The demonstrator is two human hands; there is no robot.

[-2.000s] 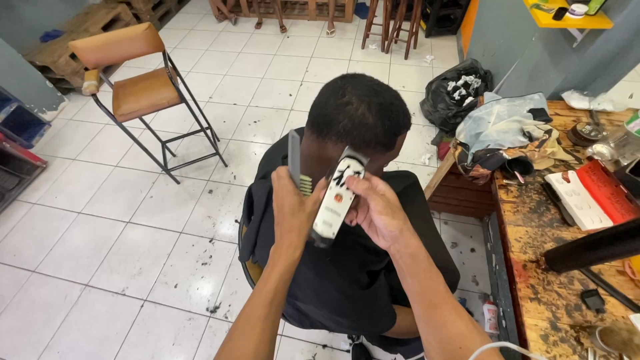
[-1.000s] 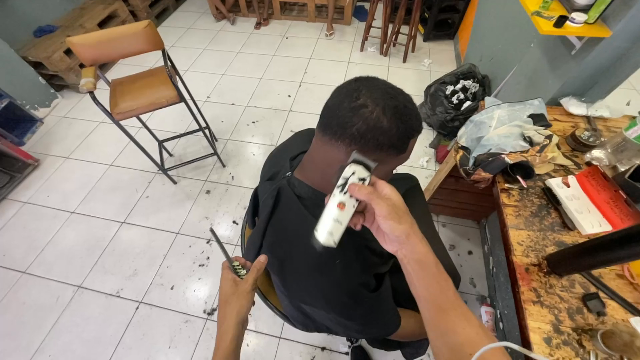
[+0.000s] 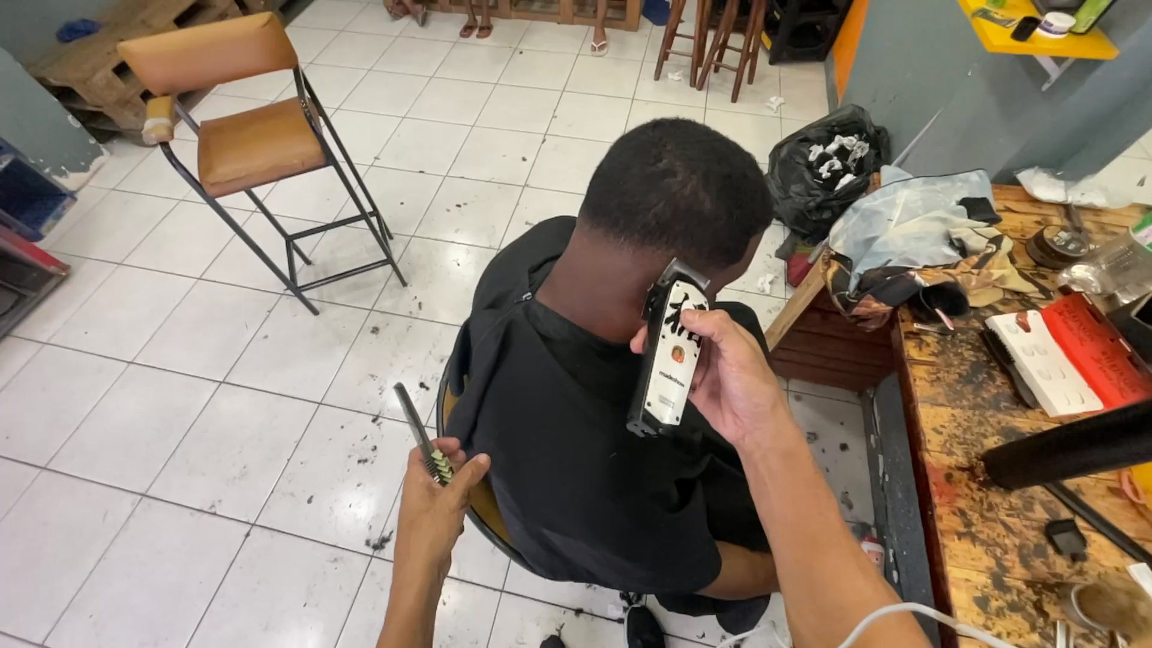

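Note:
In the head view my right hand (image 3: 733, 378) is closed around a white and black hair clipper (image 3: 673, 360). The clipper's blade lies at the seated person's hairline (image 3: 675, 193), low behind the ear. My left hand (image 3: 441, 495) holds a comb-like grooming tool (image 3: 417, 423) with a dark shaft and pale green bristles or teeth, upright beside the person's left shoulder. A black cape (image 3: 576, 432) covers the person's back and shoulders. The person sits with the back toward me, head tilted forward and to the right. My fingers partly hide the tool's lower end.
A wooden counter (image 3: 981, 540) on the right bears a red and white box (image 3: 1071, 351), a dark cylinder (image 3: 1071, 454) and crumpled cloth (image 3: 909, 225). A black trash bag (image 3: 823, 171) stands behind it. A tan high chair (image 3: 261, 148) stands left. Cut hair dots the tiled floor.
My left hand has moved down and left, away from the person's neck, with its tool. My right hand keeps hold of the clipper near the head.

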